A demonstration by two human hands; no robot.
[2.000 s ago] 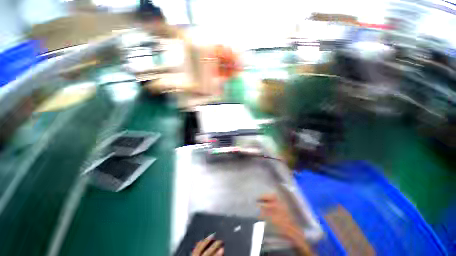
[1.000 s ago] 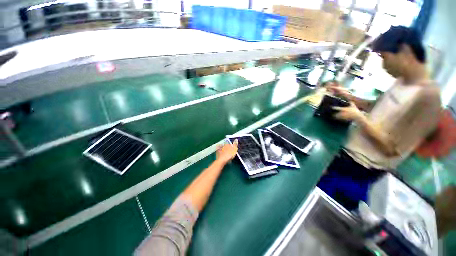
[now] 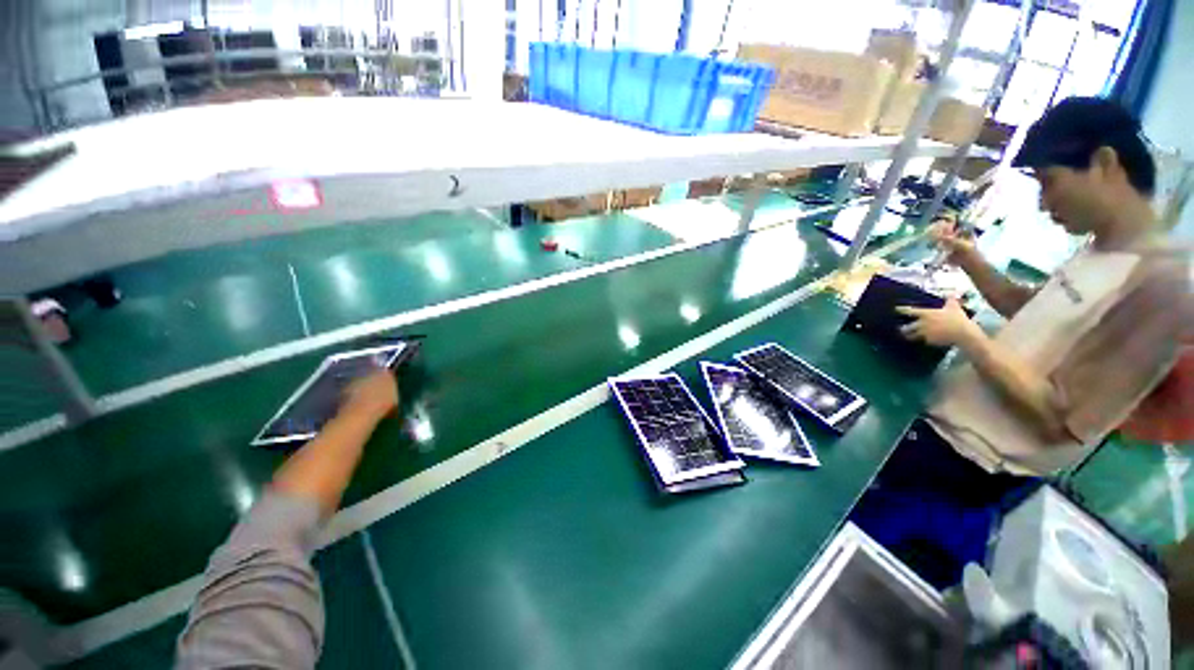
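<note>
My left hand point(image 3: 372, 395) is at the right edge of a framed solar panel point(image 3: 314, 401) on the green conveyor belt. It appears to grip that edge; the fingers are blurred and partly hidden. A dark edge shows beyond the panel's upper right corner. My right hand is out of the picture. On the near green bench, a white-framed panel point(image 3: 677, 429) lies on top of another, whose edge shows below it. Two more panels, one in the middle point(image 3: 759, 416) and one at the right point(image 3: 801, 385), lie beside them, close together and face up.
A coworker point(image 3: 1067, 353) stands at the right, holding a dark panel point(image 3: 901, 312). The light box point(image 3: 851, 615) and white-topped meter point(image 3: 1087, 576) are at the lower right. A raised white shelf point(image 3: 393, 138) carries a blue crate point(image 3: 648, 89) and cardboard boxes. A pale rail point(image 3: 504, 449) divides bench and belt.
My left hand has moved left from the bench panels to the panel on the belt. That panel now lies at a different angle. The view has turned left from the light box.
</note>
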